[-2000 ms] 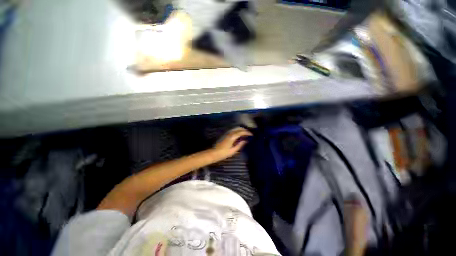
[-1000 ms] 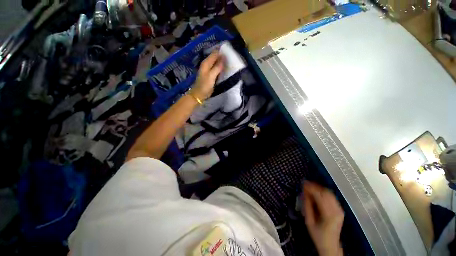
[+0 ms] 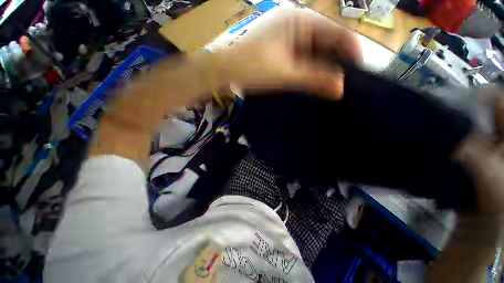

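Note:
A dark navy cloth panel (image 3: 359, 132) is stretched in the air across the middle and right of the view, close to the camera. My left hand (image 3: 315, 52) is blurred and grips its upper left edge. My right hand (image 3: 483, 143) is at the right edge of the view, blurred and partly cut off, and holds the panel's right end. The cloth hides part of the white machine table (image 3: 376, 52) and part of my lap.
A blue latticed crate (image 3: 91, 113) stands at the left, with navy and pale cloth pieces (image 3: 179, 190) beside my lap. Brown cardboard (image 3: 204, 25) lies at the table's left end. The sewing machine (image 3: 414, 55) is at the upper right. Scraps cover the floor.
My left hand has come up from the crate towards the camera. My right hand has risen from my lap to the right. The navy panel is now held up between them.

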